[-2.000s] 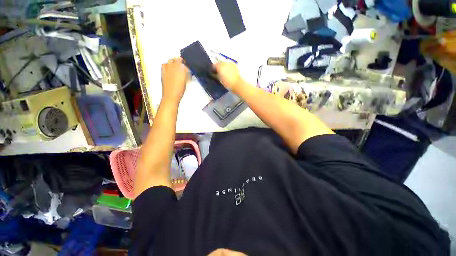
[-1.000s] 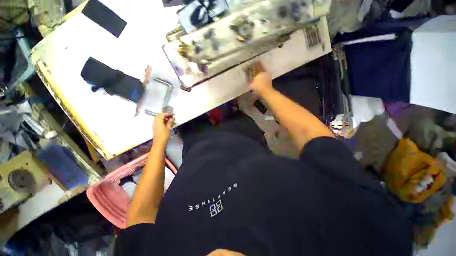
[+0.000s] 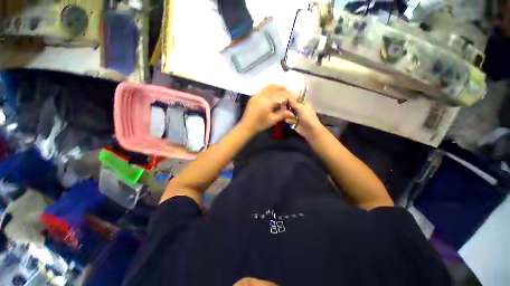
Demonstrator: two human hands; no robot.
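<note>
My left hand (image 3: 268, 108) and my right hand (image 3: 306, 118) are close together at the table's front edge, fingers bent inward. A slim metallic item, possibly snips (image 3: 302, 96), sticks up from my right hand's fingers. What my left fingers hold, if anything, is too small and blurred to tell. The clear template (image 3: 253, 51) with its dark-outlined slot and brown edge strip lies on the white table (image 3: 196, 47), beyond my hands. A dark fabric piece (image 3: 235, 15) meets its far side and runs to the picture's top edge.
The sewing machine (image 3: 391, 53) stands at the right, with a thin dark guide (image 3: 346, 84) along its front. A pink basket (image 3: 127, 120) with grey and whitish bundles (image 3: 176, 126) is at the left, below the table. A green container (image 3: 120, 166) and heaped cloth are at lower left.
My right hand has come left from the machine's front edge to meet my left hand. The view has turned and shifted, bringing the whole basket into sight. The template still lies on the table.
</note>
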